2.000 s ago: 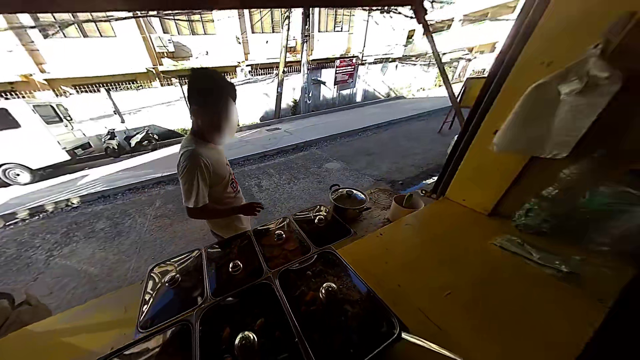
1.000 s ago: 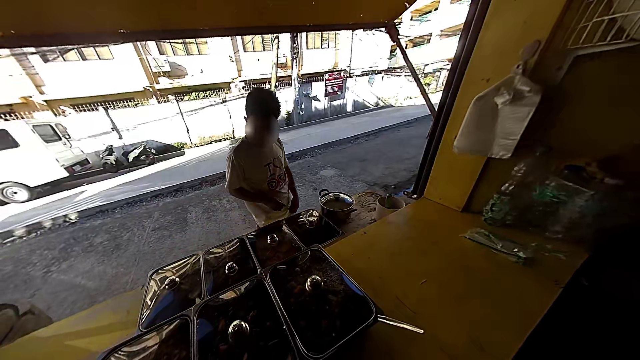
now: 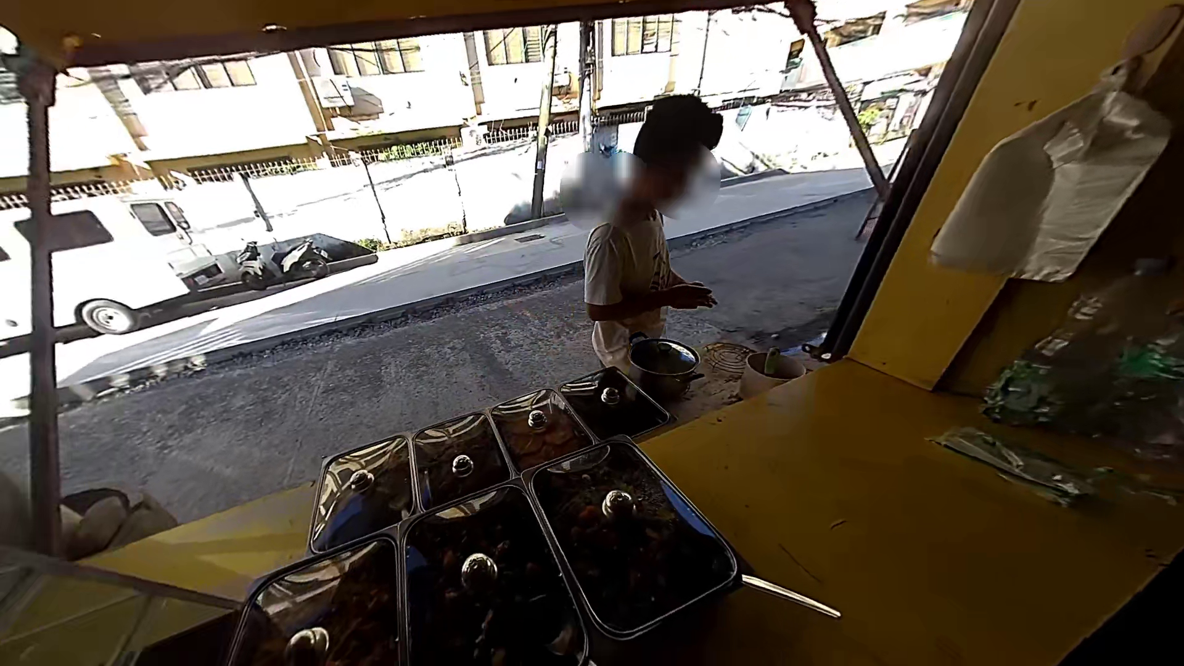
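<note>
Neither my left hand nor my right hand shows in the head view. Below me, two rows of food trays with clear lids stand side by side on a yellow counter [image 3: 879, 481]. The nearest large tray on the right [image 3: 638, 546] holds dark food under its knobbed lid. A metal utensil handle [image 3: 791, 597] sticks out from beside that tray. The smaller back-row tray [image 3: 541, 430] has reddish food in it. Past the trays, a lidded metal pot [image 3: 664, 361] stands beside a pale bucket [image 3: 770, 375].
A person [image 3: 638, 250] stands outside, beyond the trays, hands together above the pot. White plastic bags [image 3: 1054, 185] hang on the right post. Clear plastic packaging [image 3: 1017, 462] lies on the counter at the right. A prop bar [image 3: 42, 305] stands at the left.
The person outside has moved to the right, nearer the pot, and now faces right with hands brought together in front. The trays, pot and bucket stand as before.
</note>
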